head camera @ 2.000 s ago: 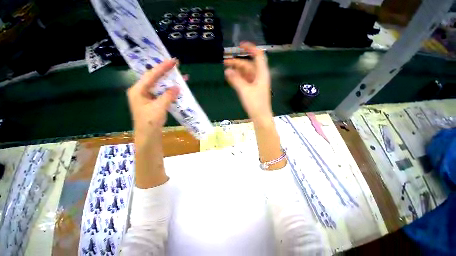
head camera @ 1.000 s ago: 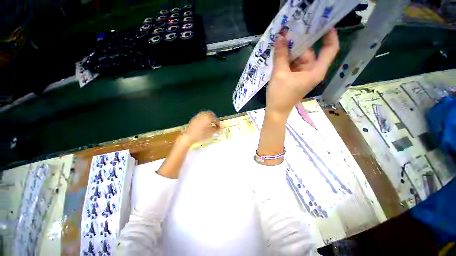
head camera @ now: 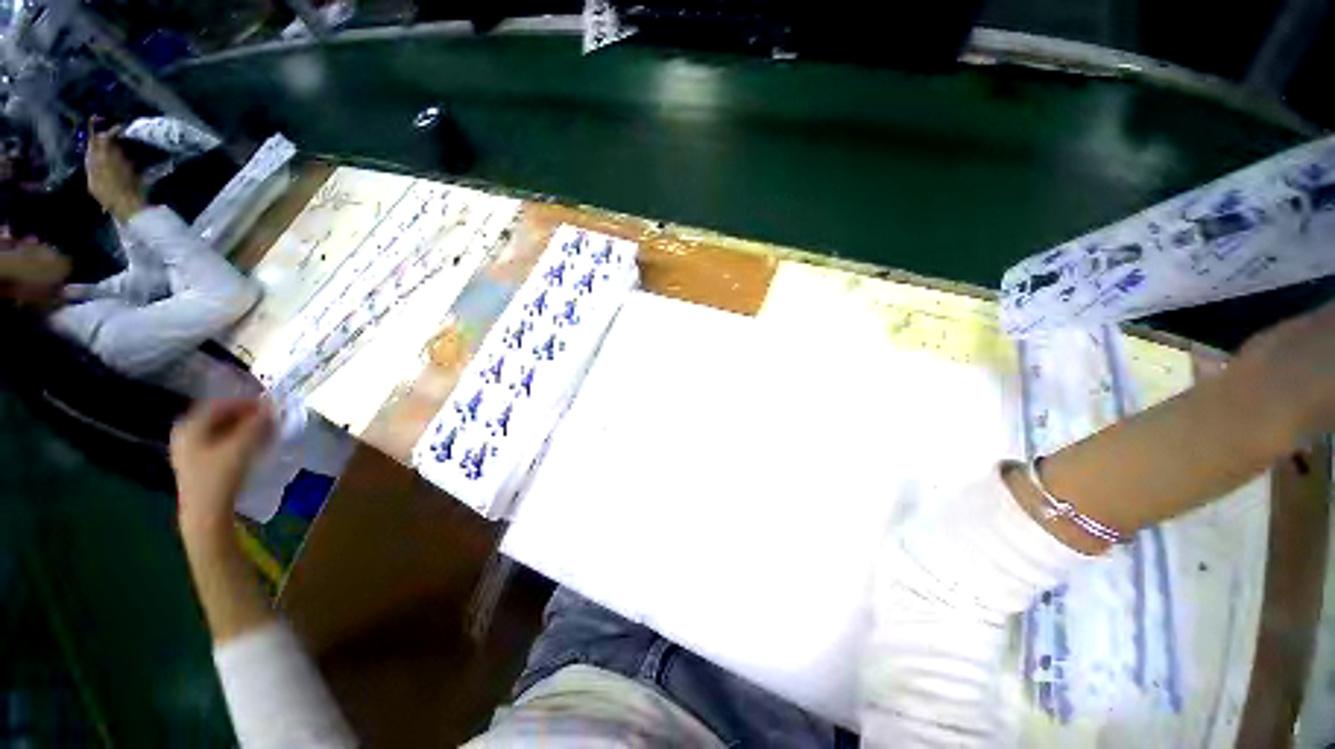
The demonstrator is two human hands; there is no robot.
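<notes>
A long white sticker strip (head camera: 1171,249) with blue-black prints extends in from the right edge, above the right part of the bench. My right hand is out of the picture; only its forearm and braceleted wrist show, so its grip is hidden. My left hand (head camera: 223,439) is raised at the left, beyond the bench's front edge. It is blurred with curled fingers, and I cannot tell whether it holds anything. A thick label sheet stack (head camera: 527,351) with rows of dark figures lies left of the large white work surface (head camera: 732,468).
A green conveyor belt (head camera: 805,161) curves along the back, with a dark cylinder (head camera: 444,136) standing on it at the left. Another person's arm (head camera: 176,278) is at the far left bench. Pale backing strips (head camera: 1083,644) lie at the right, partly under my right forearm.
The view has swung left. My left hand has left the bench's back edge and is now at the far left. My right hand has gone out of the picture at the right.
</notes>
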